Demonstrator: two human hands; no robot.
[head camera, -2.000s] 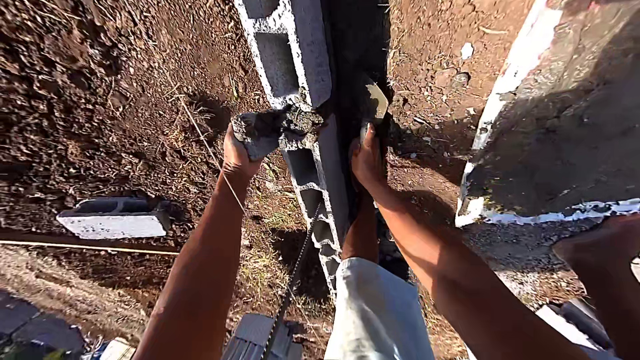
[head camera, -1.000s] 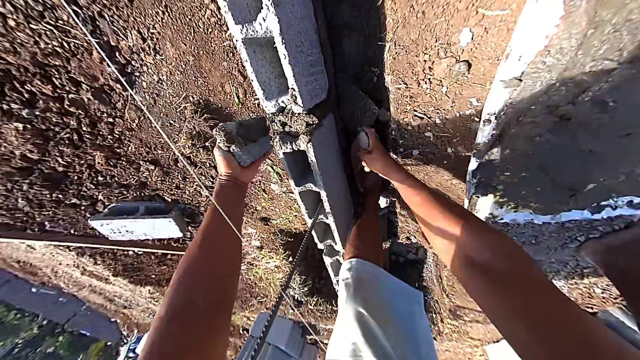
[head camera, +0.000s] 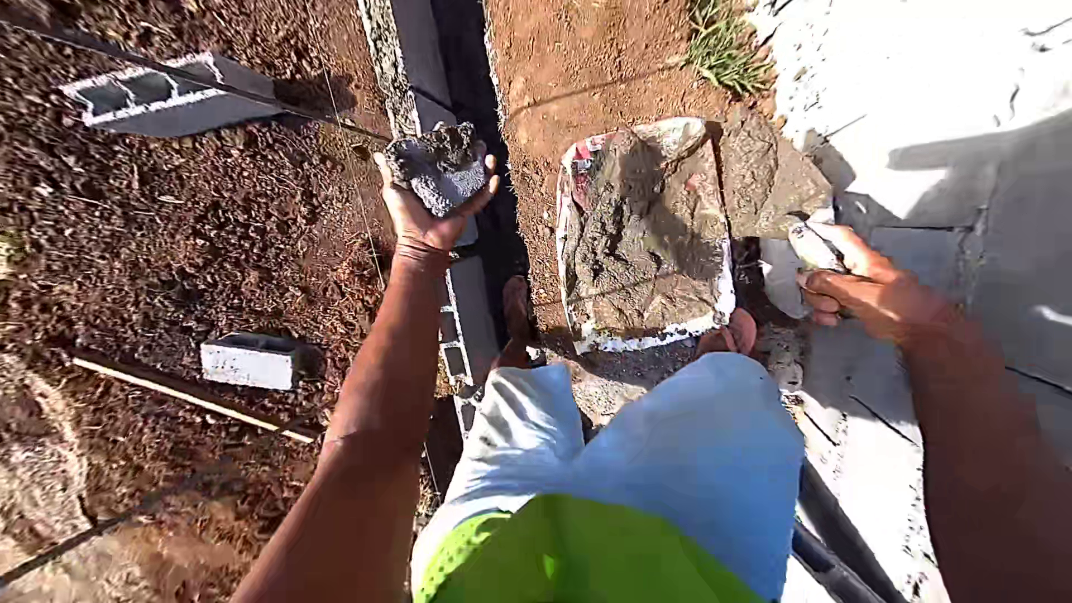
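Note:
My left hand (head camera: 431, 209) holds up a broken piece of concrete block (head camera: 448, 180) with wet mortar on top, above the row of hollow concrete blocks (head camera: 471, 314). In my right hand (head camera: 854, 280) is the handle of a trowel (head camera: 816, 247); its blade seems to be covered with mortar (head camera: 766, 180), and I cannot make out its edges. The trowel is at the right side of a white-rimmed container (head camera: 729, 289) that holds wet grey mortar (head camera: 641, 243).
A hollow block (head camera: 180, 96) lies on rough soil at upper left, a smaller block (head camera: 249, 362) below it. Strings cross the left side near a thin wooden strip (head camera: 193, 398). A dark trench (head camera: 469, 75) runs beside the blocks. Pale concrete slabs (head camera: 921, 193) lie right.
My right hand has moved from beside the block row to the mortar container on the right. My left hand still holds the block piece. The view has turned strongly to the right.

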